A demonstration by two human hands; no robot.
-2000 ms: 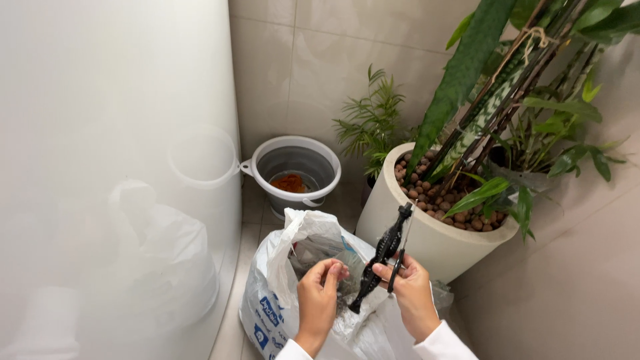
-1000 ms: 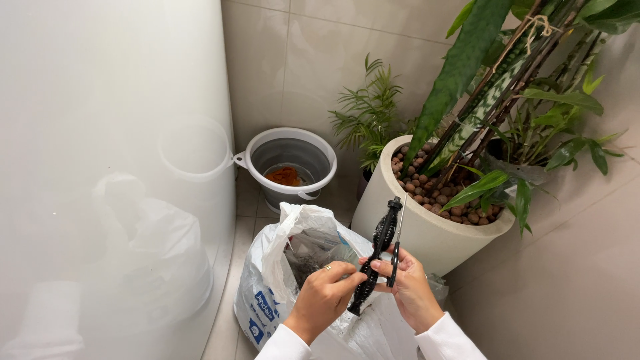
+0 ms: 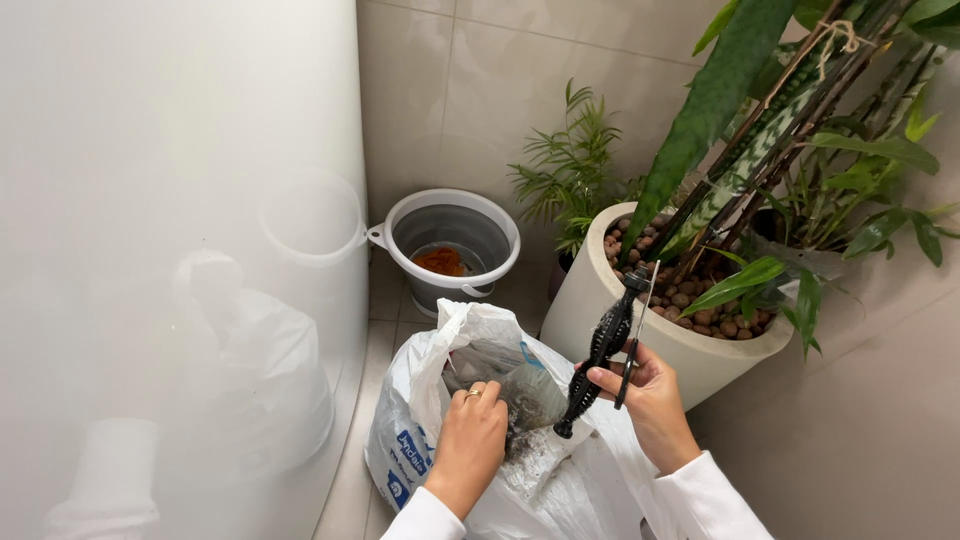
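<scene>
My right hand (image 3: 649, 390) holds a black brush roller (image 3: 604, 345) tilted above a white plastic bag, along with a pair of scissors (image 3: 637, 330) whose blades point up beside the roller. Grey lint clings to the roller's bristles. Over the open mouth of the plastic bag (image 3: 465, 322) is my left hand (image 3: 472, 442), its fingers bent down with their tips hidden; whether they pinch anything does not show. Grey dust and hair (image 3: 529, 420) lie in the bag and on its inner side.
Behind the bag stands a grey collapsible bucket (image 3: 450, 217) with orange material inside. A large cream planter (image 3: 585, 300) with clay pebbles and tall plants is at the right, a small palm (image 3: 574, 165) behind it. A glossy white surface (image 3: 180, 225) fills the left.
My left hand was at the roller one second ago and is now lower and to the left, over the bag. The roller and scissors remain in my right hand.
</scene>
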